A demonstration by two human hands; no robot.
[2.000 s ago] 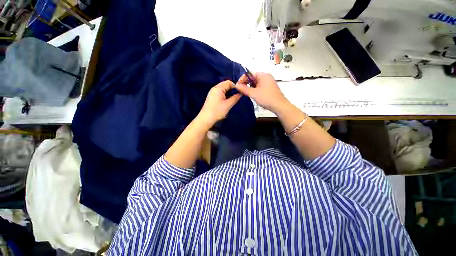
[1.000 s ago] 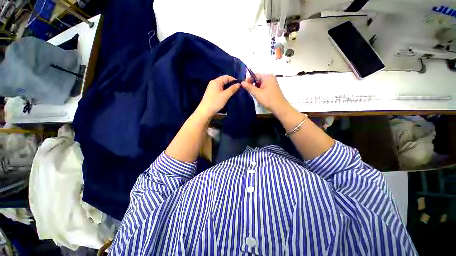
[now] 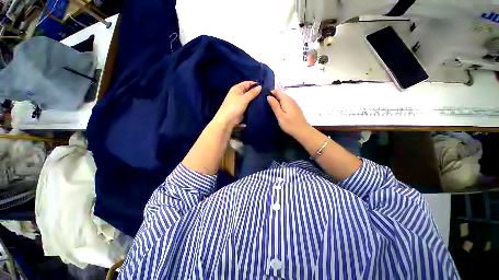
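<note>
The navy garment (image 3: 148, 120) lies over the left part of the table and hangs down over its front edge beside my lap. My left hand (image 3: 237, 103) pinches the navy cloth near its right end between thumb and fingertips. My right hand (image 3: 285, 111) holds the edge of the same cloth (image 3: 261, 117) just to the right, its fingertips a short gap from the left ones. The cloth hangs down between and below both hands. No tool shows clearly in my right fingers.
The white sewing machine (image 3: 454, 27) stands at the upper right, with a black smartphone (image 3: 396, 57) on its bed. A printed ruler tape (image 3: 383, 112) runs along the front edge. A grey cloth cover (image 3: 46, 74) and a cream cloth pile (image 3: 71, 202) are at the left.
The thin dark tool seen earlier in my right fingers no longer shows. My fingertips have moved slightly apart and now spread the cloth edge between them. The whole view has shifted a little.
</note>
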